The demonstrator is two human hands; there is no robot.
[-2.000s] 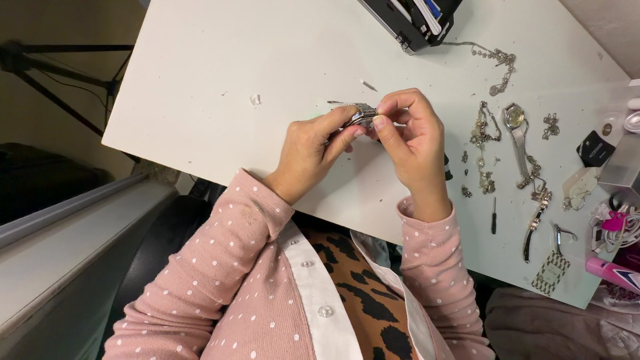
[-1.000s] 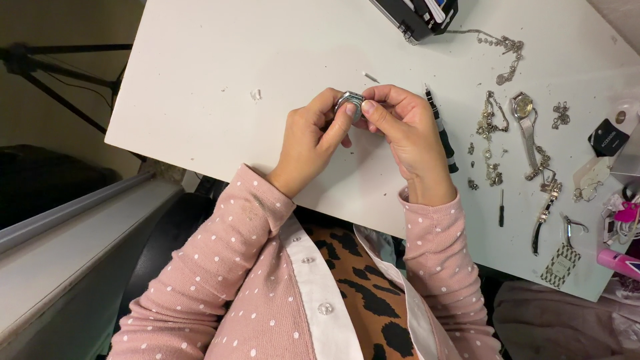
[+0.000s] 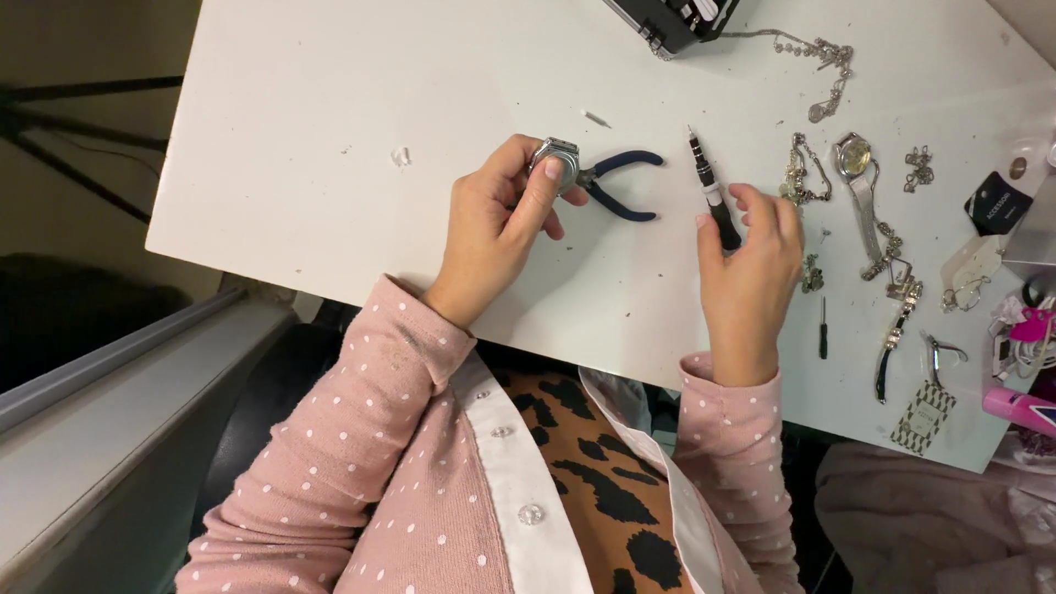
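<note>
My left hand (image 3: 507, 206) grips a silver metal watch case (image 3: 558, 162) between thumb and fingers above the white table. Just right of it lie pliers with dark blue handles (image 3: 619, 188), their jaws partly hidden by the watch case and fingers. My right hand (image 3: 755, 239) is apart from the left, thumb and fingers spread around the lower end of a black precision screwdriver (image 3: 711, 190) with silver bands and a pointed tip. Whether the fingertips touch its handle is hard to tell. A small thin metal piece (image 3: 596, 119) lies above the pliers.
At the right of the table (image 3: 330, 165) lie a wristwatch with a mesh band (image 3: 862, 198), chains and bracelets (image 3: 804, 169), a small screwdriver (image 3: 822, 328), nippers (image 3: 935, 356) and a patterned card (image 3: 923, 417). A black case (image 3: 685, 25) stands at the top edge.
My right hand has left the watch case and moved right to the black screwdriver. My left hand still holds the watch case. The pliers, hidden before, now show.
</note>
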